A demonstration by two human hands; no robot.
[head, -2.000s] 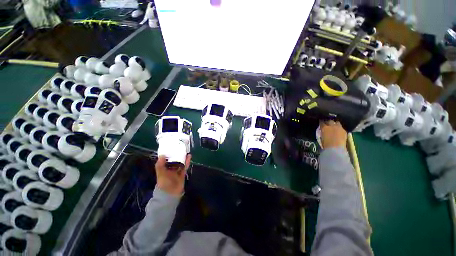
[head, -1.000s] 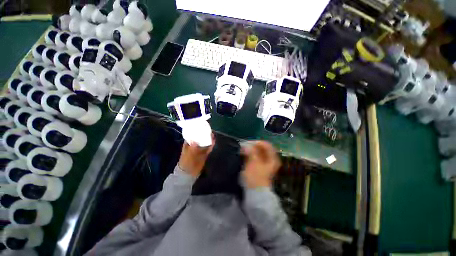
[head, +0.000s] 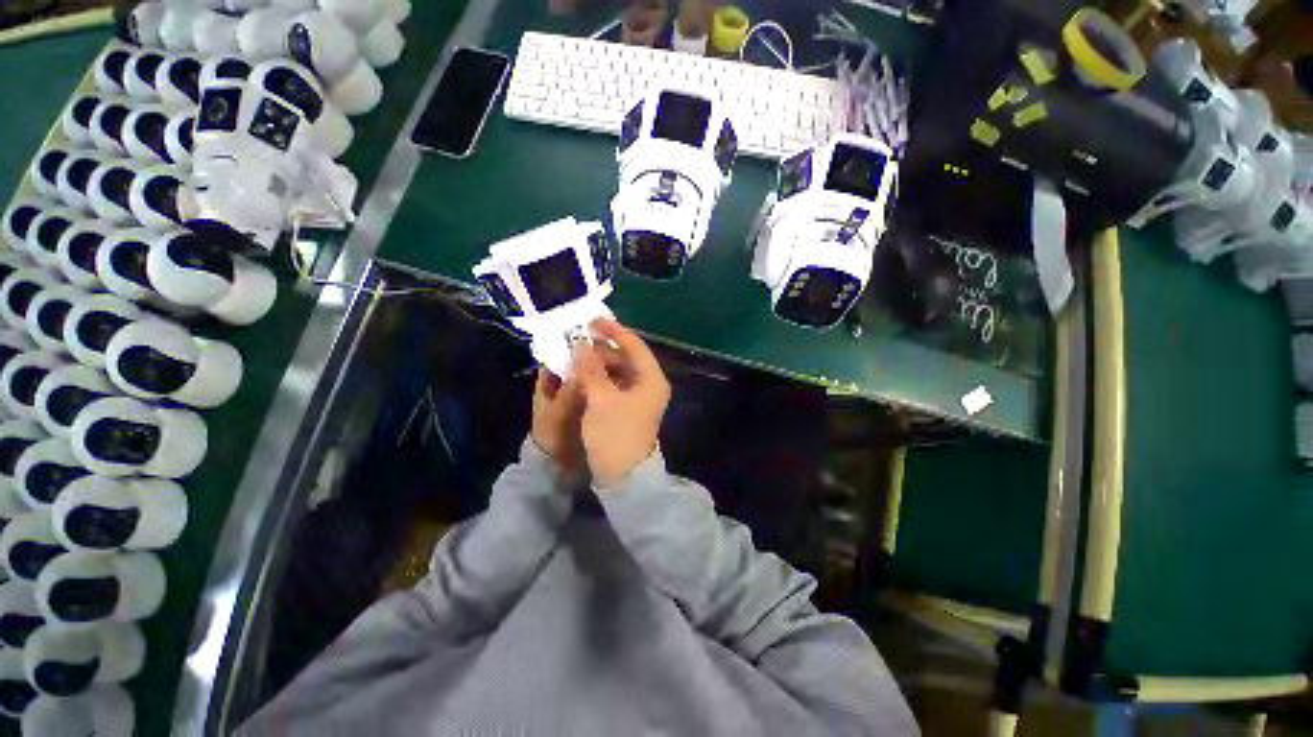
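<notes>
A white dual-lens camera (head: 552, 282) with black square panels is held at the bench's front edge, its panels facing up. My left hand (head: 556, 418) grips its lower end from below, partly hidden behind my right hand. My right hand (head: 622, 402) has its fingertips at the camera's lower part; whether they hold something small cannot be told. A thin cable trails left from the camera. A second white camera (head: 674, 182) and a third white camera (head: 827, 231) stand on the green bench to the right of the held one.
A keyboard (head: 576, 82) and a smartphone (head: 461, 101) lie behind the cameras. Rows of camera heads (head: 156, 360) fill the left bench. A black case (head: 1058, 115) with a yellow tape roll (head: 1103, 49) stands right. A small white label (head: 976, 399) lies near the front edge.
My right hand came from the black case at right to the held camera. My left hand raised and tilted that camera towards me. The view has shifted down, and the monitor has left it.
</notes>
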